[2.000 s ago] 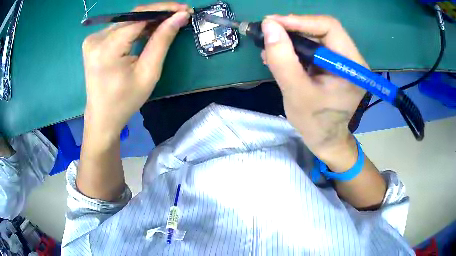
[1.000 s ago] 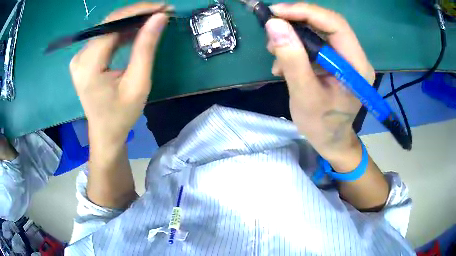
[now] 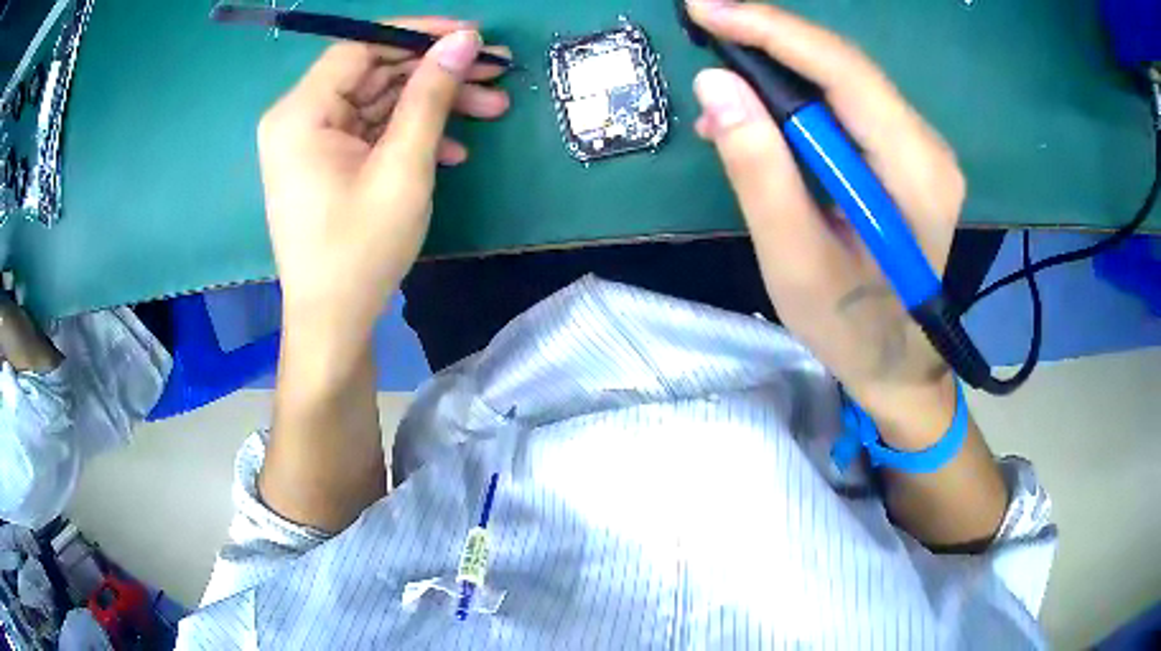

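Observation:
The watch module (image 3: 610, 93) lies flat on the green mat, silver-white middle up, with neither hand touching it. My left hand (image 3: 369, 165) is to its left and holds the dark tweezers (image 3: 350, 28) between thumb and fingers; their tips point right and end short of the module. My right hand (image 3: 847, 191) is to its right and holds the blue soldering iron (image 3: 866, 210) by its black grip. The iron's metal tip is out of view beyond the top edge.
Long silvery-black strips (image 3: 49, 127) lie at the far left of the mat (image 3: 153, 204). The iron's black cable (image 3: 1034, 318) loops at the right toward a blue box (image 3: 1133, 32). Another person's pale sleeve (image 3: 77, 394) is at the left, below the bench edge.
The iron has moved up, away from the module, and its tip has left the view. The tweezers have drawn back left from the module's edge. The module appears further right.

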